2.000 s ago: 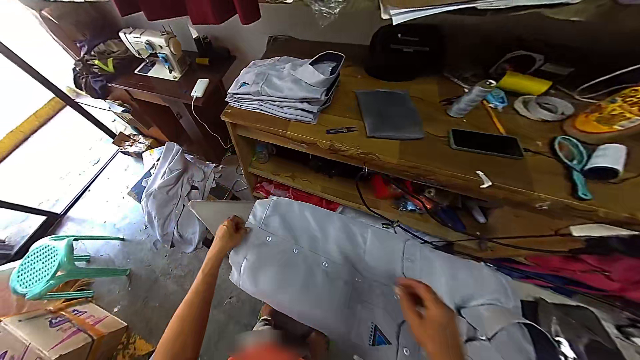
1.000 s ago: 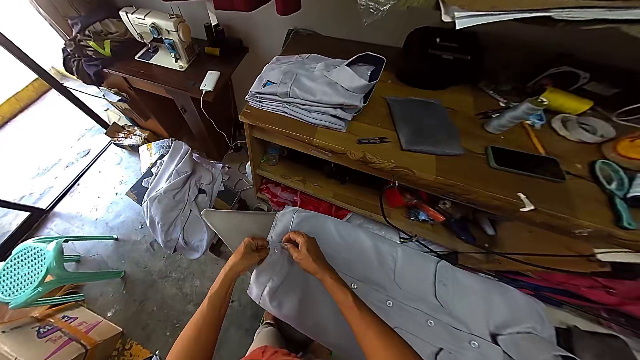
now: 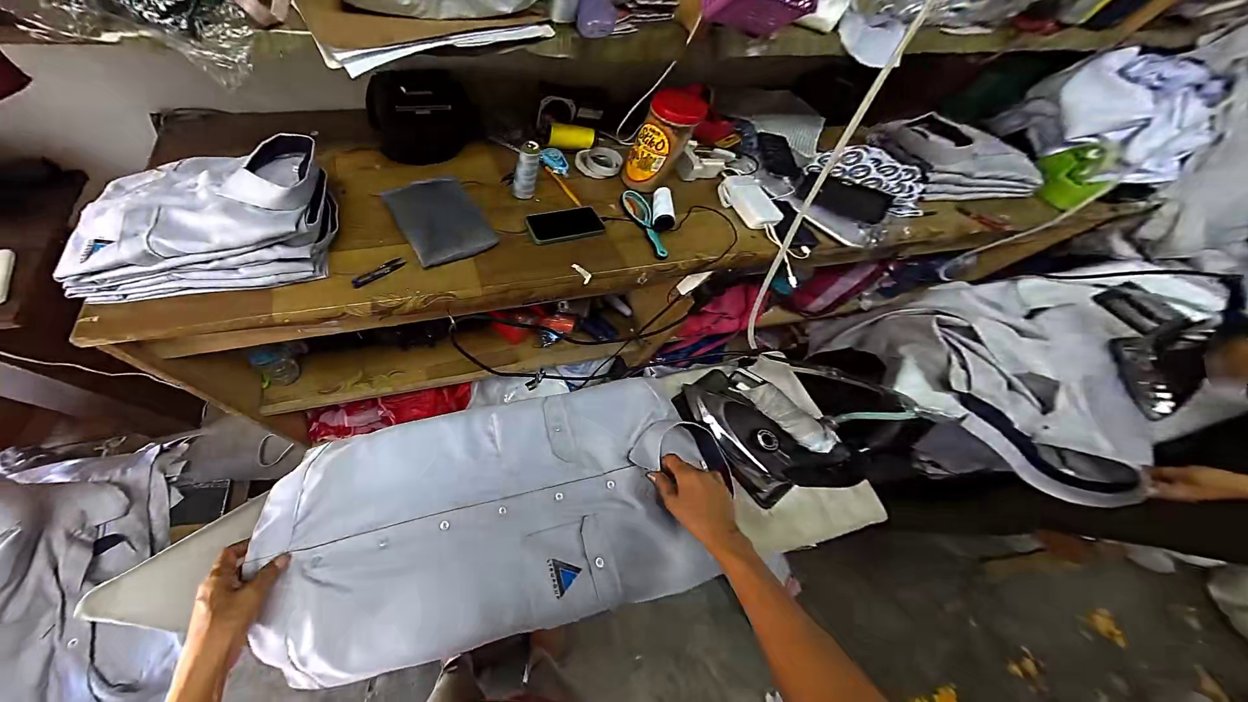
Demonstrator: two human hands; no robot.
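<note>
A buttoned light-grey shirt point(image 3: 448, 575) with a chest pocket and a blue triangular badge lies front up on a padded ironing board point(image 3: 156, 575). My left hand point(image 3: 237, 585) pinches the shirt's hem at the left, thumb on top. At the other end, my right hand point(image 3: 694, 492) has its fingers on the collar point(image 3: 673, 444), holding its front edge. Just beyond the collar a dark clothes iron point(image 3: 756, 429) rests on the board, its handle wrapped in pale material.
A stack of folded shirts point(image 3: 200, 229) sits on the wooden table point(image 3: 322, 307), near thread snips point(image 3: 378, 273), a phone point(image 3: 565, 225), scissors point(image 3: 643, 222) and a red-lidded jar point(image 3: 665, 136). At right, a co-worker's hand point(image 3: 1199, 483) touches another shirt point(image 3: 1033, 390) beside a second iron point(image 3: 1160, 361).
My right hand has moved from beside my left hand at the hem to the collar. My left hand remains at the hem. The view has swung right, bringing the irons and the co-worker's hand into sight.
</note>
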